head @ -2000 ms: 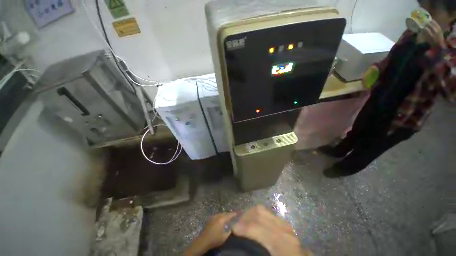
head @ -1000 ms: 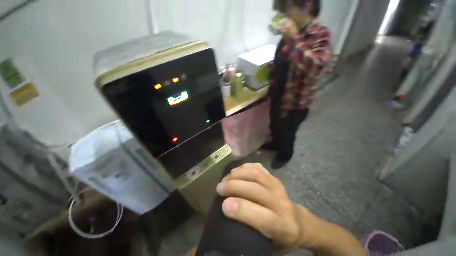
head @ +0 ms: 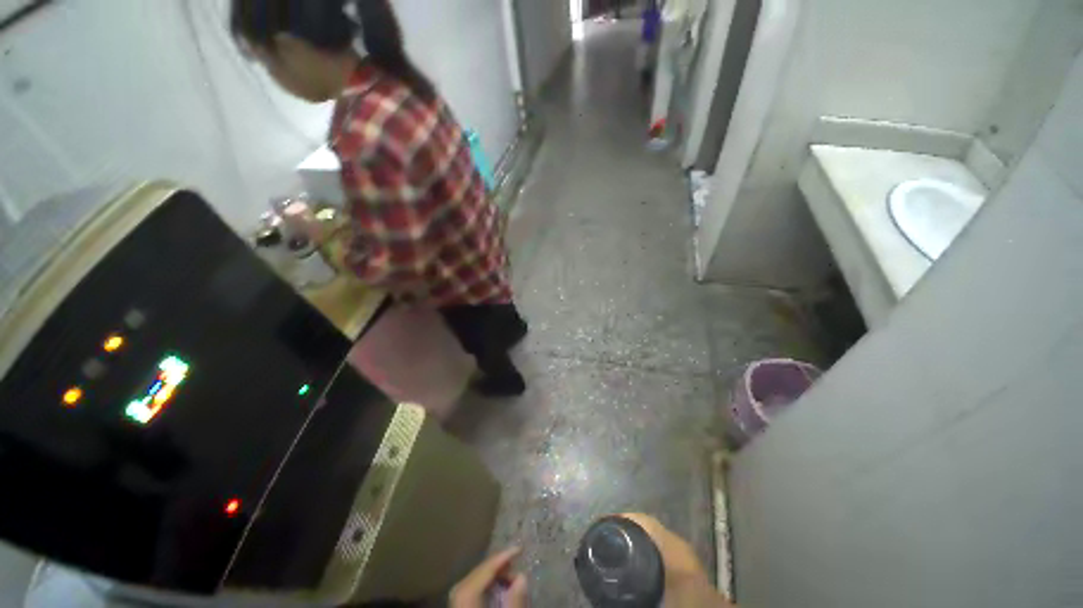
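A dark bottle [head: 618,563] is at the bottom edge, just right of centre, with its round dark end facing up towards me. My right hand [head: 679,570] is wrapped around its right side; the wrist is cut off by the frame edge. My left hand [head: 487,582] is to the left of the bottle and apart from it, low in the frame and mostly cut off. Its fingers are bent, and I cannot tell whether they hold anything. The water dispenser [head: 154,475], with a glossy black front and lit orange, red and green lights, is close on the left.
A person in a red checked shirt [head: 410,196] stands beyond the dispenser at a counter with cups. A grey-floored corridor [head: 606,238] runs ahead. On the right are a white wall [head: 950,475], a counter with a washbasin [head: 932,214] and a purple bucket [head: 772,398] on the floor.
My view has turned right, so the dispenser and person have shifted left and the corridor shows more. My right hand has gone from over the bottle to its side. My left hand has come into view.
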